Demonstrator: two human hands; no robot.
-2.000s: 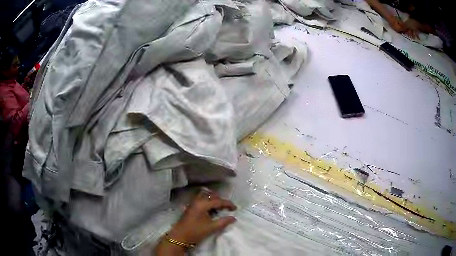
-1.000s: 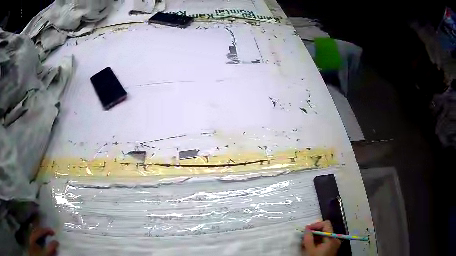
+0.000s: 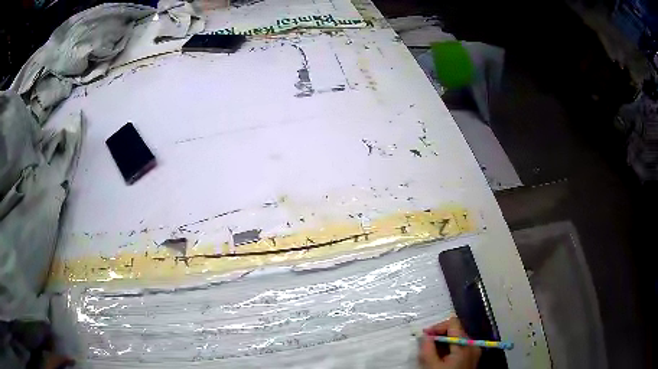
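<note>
My right hand (image 3: 449, 353) is at the bottom right edge, shut on a thin multicoloured pencil (image 3: 472, 341) that points left over the pale garment (image 3: 361, 353). My left hand (image 3: 58, 360) is mostly cut off at the bottom left corner; its grip cannot be told. The garment lies along the bottom edge, over a lined guide sheet (image 3: 260, 310) under shiny plastic film. A long black tool (image 3: 462, 288) lies by the right hand, partly behind it.
A grey garment pile (image 3: 29, 209) fills the left side. A yellow strip (image 3: 303, 249) crosses the table. A black smartphone (image 3: 130, 153) and another dark phone-like object (image 3: 213, 43) lie farther off. A pale bin (image 3: 555, 288) stands right of the table.
The view has swung from the pile to the right side of the table. Since the last earlier frame, my left hand has slipped further out of view; the right hand still holds the pencil.
</note>
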